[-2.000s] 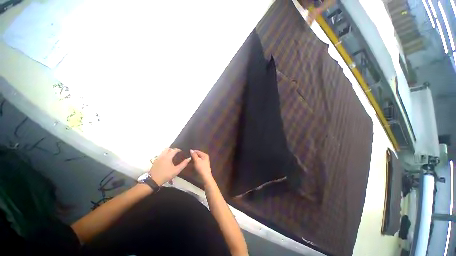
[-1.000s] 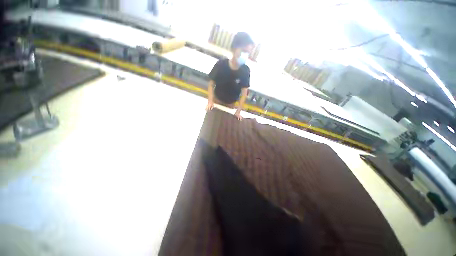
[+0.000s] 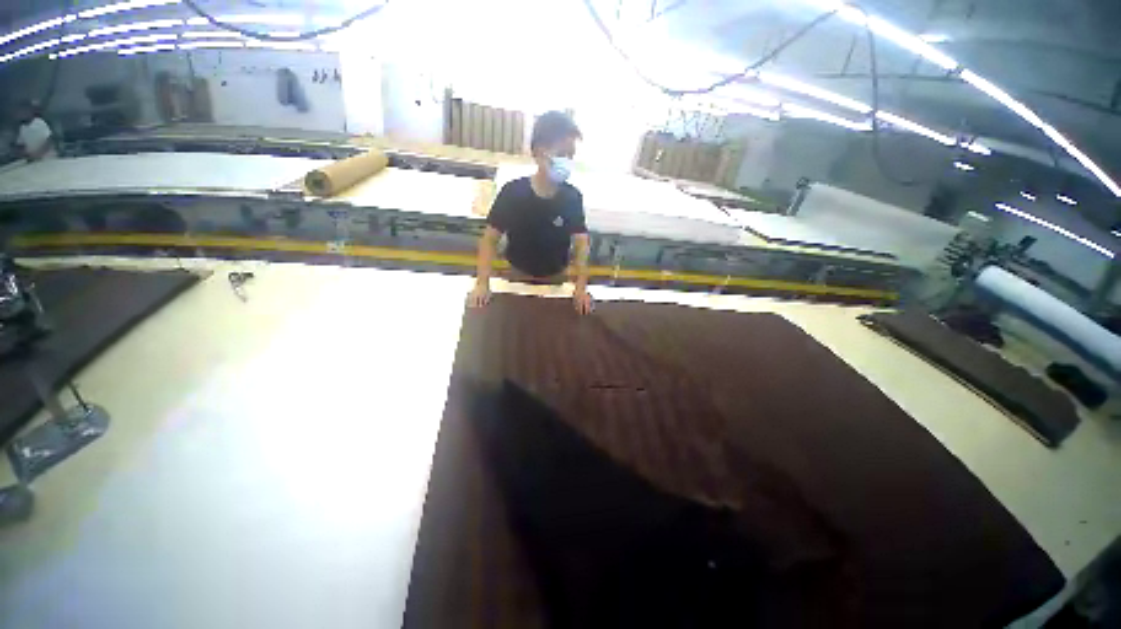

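Observation:
The dark brown checked cloth (image 3: 787, 406) lies spread on the pale cutting table (image 3: 283, 406), from the bottom of the picture to the far side. A near-black turned-back ply (image 3: 590, 504) lies over its left part, widening toward the bottom edge. A short dark mark shows on the cloth near its middle. Neither of my hands is in view, and the cloth's near edge is cut off by the picture's bottom.
A person (image 3: 536, 234) stands at the far side, both hands at the cloth's far edge. A cutting machine base (image 3: 59, 440) and dark fabric stack (image 3: 86, 322) are at left. A narrow dark pile (image 3: 977, 369) lies right. A yellow rail (image 3: 406, 257) runs behind.
The view has tilted up from the near edge to the far side. My hands, seen at the cloth's near corner two seconds ago, are out of the picture. The far person is now visible.

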